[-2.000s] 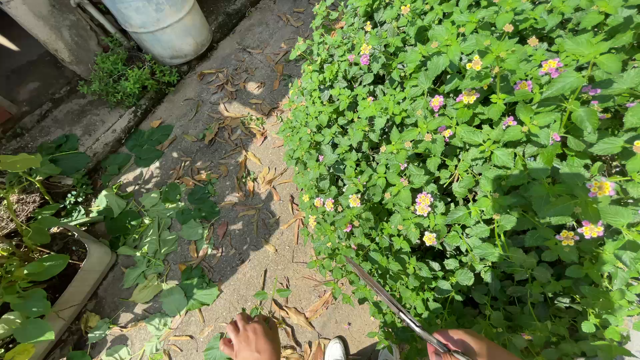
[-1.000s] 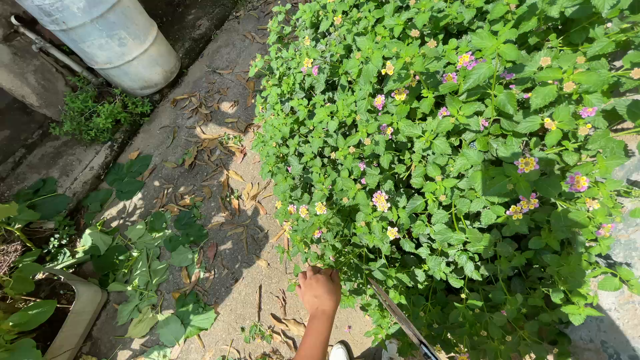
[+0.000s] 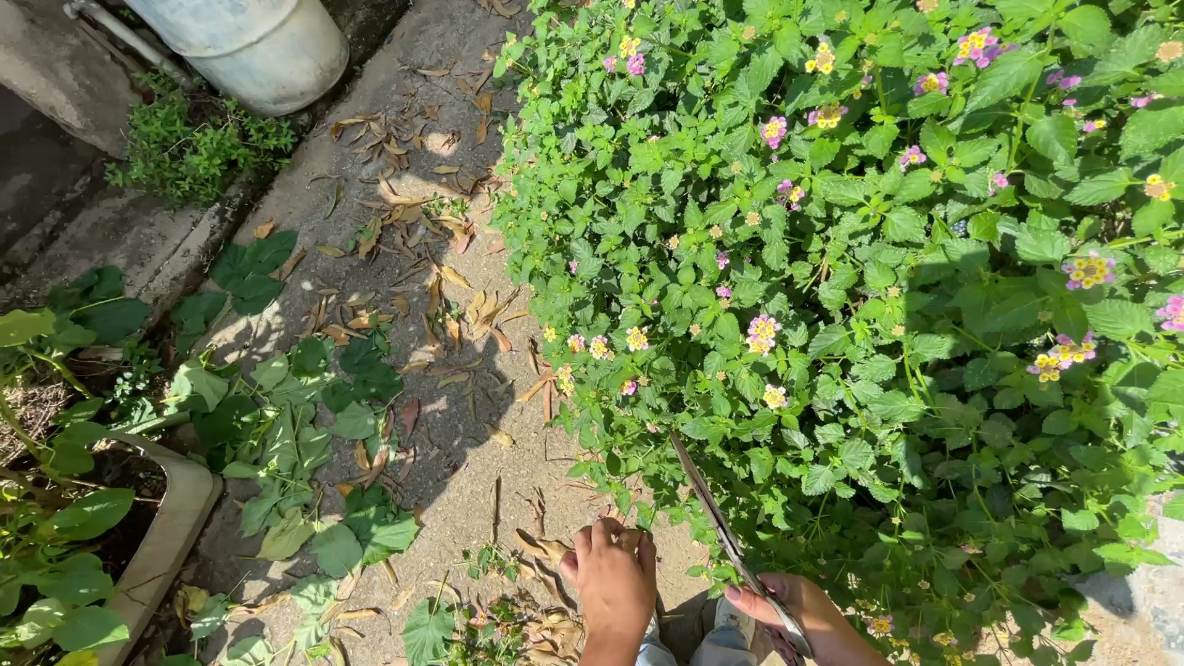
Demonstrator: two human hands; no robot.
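Note:
A flowering lantana bush (image 3: 740, 240) with pink and yellow blossoms fills the centre and right. My right hand (image 3: 800, 610), at the lower edge, is closed on metal shears (image 3: 726, 536), whose long blades point up and left against the bush's lower foliage. Just left of the shears is my left hand (image 3: 613, 573), back upward and fingers curled, over the path beside the bush. Whether anything lies between its fingers cannot be told. Cut sprigs and leaves (image 3: 481, 629) lie on the ground to its left.
Dry leaves (image 3: 453, 305) litter the concrete path (image 3: 462, 462). A trailing leafy vine (image 3: 287, 444) spreads at left by a pale planter (image 3: 176, 518). A whitish metal drum (image 3: 259, 46) and a small green plant (image 3: 199, 143) are at upper left. My shoes (image 3: 726, 629) show below.
My left hand reached to the bush's lower left edge one second ago and is now lower, back from it. The right hand, out of view then, shows again with the shears.

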